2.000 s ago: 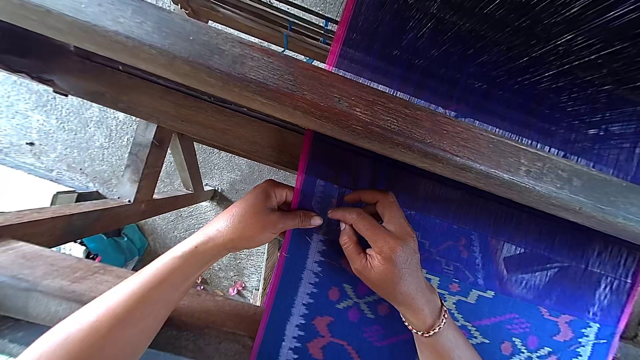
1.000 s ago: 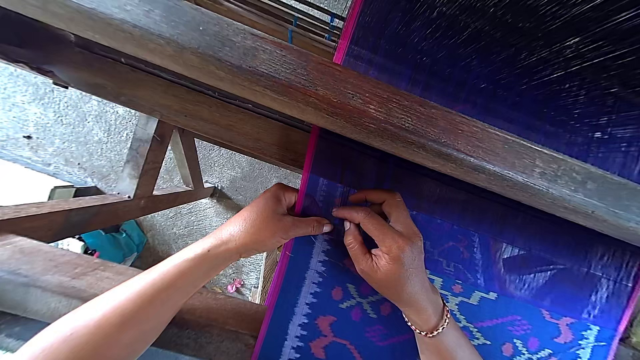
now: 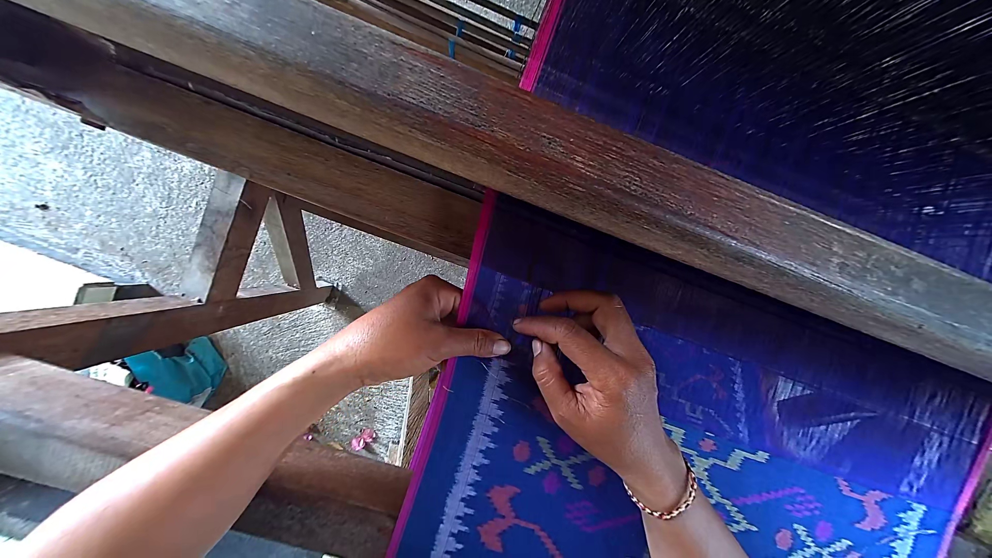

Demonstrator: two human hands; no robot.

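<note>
Blue patterned woven cloth (image 3: 542, 496) with a pink selvedge (image 3: 434, 449) runs below the loom's wooden beam (image 3: 558, 147). My left hand (image 3: 438, 329) is at the cloth's left edge, its thumb on top and its fingers hidden under the cloth. Just right of that thumb, my right hand (image 3: 597, 364) has thumb and forefinger close together over the dark unwoven threads. Whether a fine thread is between them cannot be told. A braided bracelet (image 3: 670, 500) circles the right wrist. Beyond the beam stretch dark blue warp threads (image 3: 736, 139).
Wooden loom framing (image 3: 256, 240) stands at the left, with a lower beam (image 3: 333, 488) under my left forearm. A teal bag (image 3: 182, 372) and pink petals (image 3: 363, 439) lie on the concrete floor (image 3: 116, 201). Thin rods with blue ties (image 3: 457, 35) show at the top.
Both hands stay at nearly the same spot on the cloth. The right fingertips have shifted only slightly near the left thumb.
</note>
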